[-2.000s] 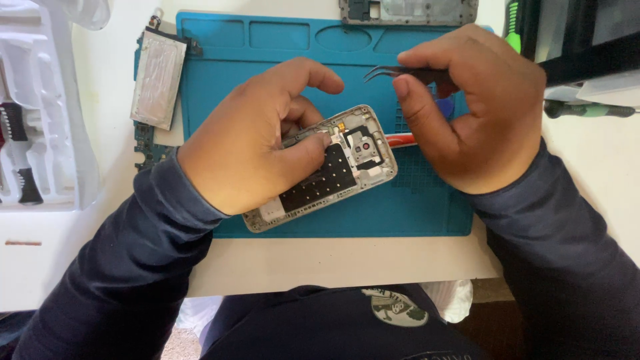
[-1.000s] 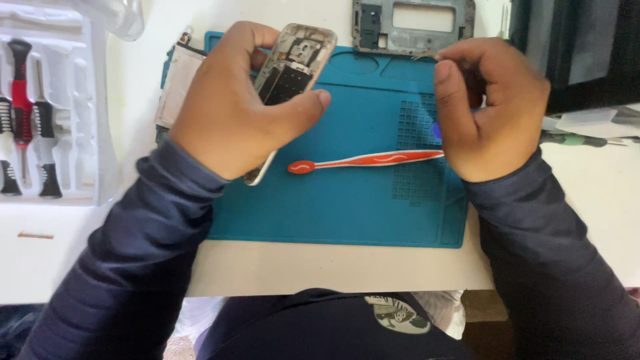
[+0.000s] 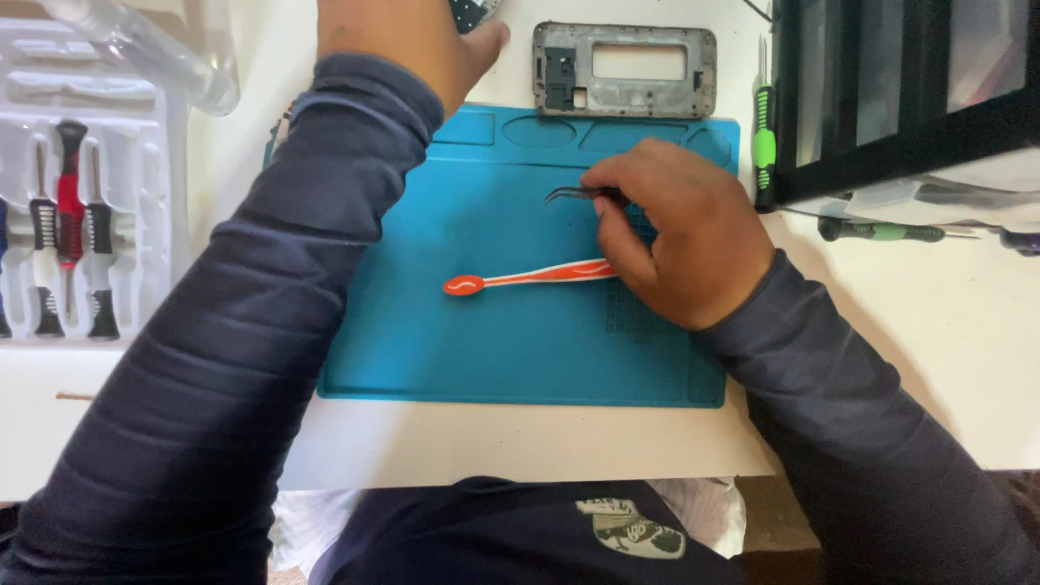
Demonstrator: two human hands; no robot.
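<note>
At the top edge of the view, my left hand [image 3: 406, 45] holds a phone housing [image 3: 473, 13], of which only a dark, dotted corner shows; the rest is cut off or behind the hand. My right hand [image 3: 678, 231] pinches curved-tip metal tweezers [image 3: 573, 193] over the right half of the teal silicone work mat [image 3: 487, 349]. Under this hand lies a red and white toothbrush-like tool [image 3: 536, 275], its right end covered. A grey phone mid-frame [image 3: 634, 96] with a rectangular opening rests just beyond the mat's back edge.
A white plastic tray [image 3: 175, 162] with several screwdrivers [image 3: 71, 195] stands at left, a clear plastic piece [image 3: 162, 49] over its back corner. At right are a black-framed case [image 3: 877, 146], an upright green screwdriver [image 3: 764, 138] and another green-and-black screwdriver [image 3: 881, 231] lying flat.
My left hand has carried the phone housing from over the mat to beyond its back edge. My right hand has stayed over the mat's right side with the tweezers.
</note>
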